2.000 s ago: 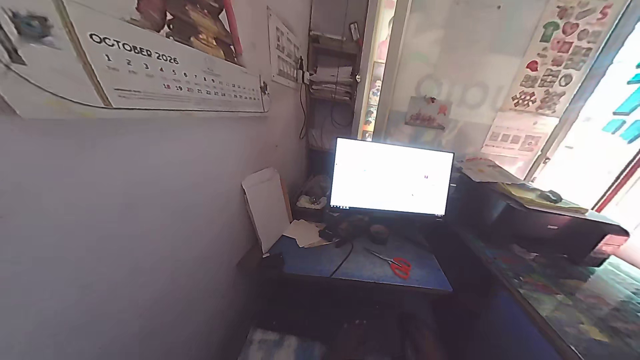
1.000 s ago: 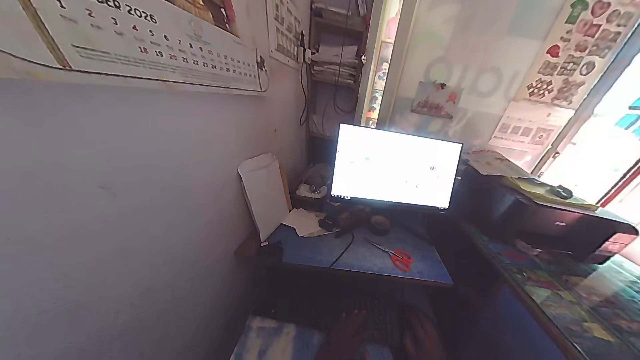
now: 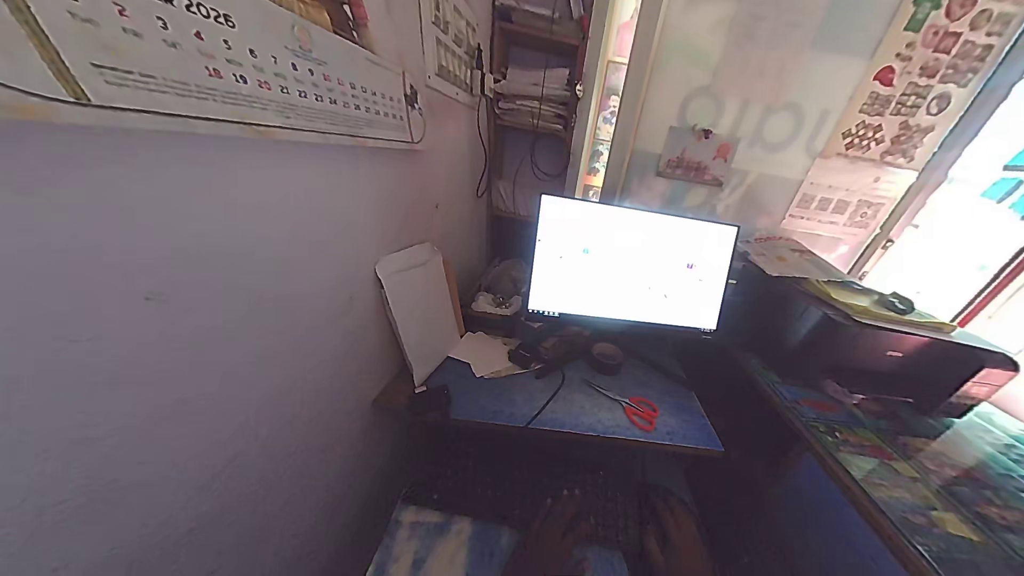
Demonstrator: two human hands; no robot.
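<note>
My left hand [image 3: 556, 528] rests at the near edge of a dark keyboard [image 3: 512, 488], low in the view, its fingers spread over the keys. Just right of the keyboard lies my right hand [image 3: 672, 528], palm down; whether a mouse is under it is too dark to tell. Above them is a blue desk top [image 3: 576, 420] bearing scissors with red handles [image 3: 640, 414], a roll of dark tape [image 3: 607, 358] and a black cable [image 3: 548, 400]. A lit monitor [image 3: 632, 268] stands behind, its screen mostly white.
A white envelope [image 3: 420, 308] leans by the left wall, with loose papers [image 3: 484, 354] beside it. To the right, a black printer [image 3: 888, 344] bears papers and a small dark object. A glass-topped counter [image 3: 904, 472] runs along the right. Shelves [image 3: 536, 40] with paper stacks stand behind.
Both hands, barely visible in the dark at first, now show more clearly at the keyboard and beside it. The view has shifted, showing more of the lower area.
</note>
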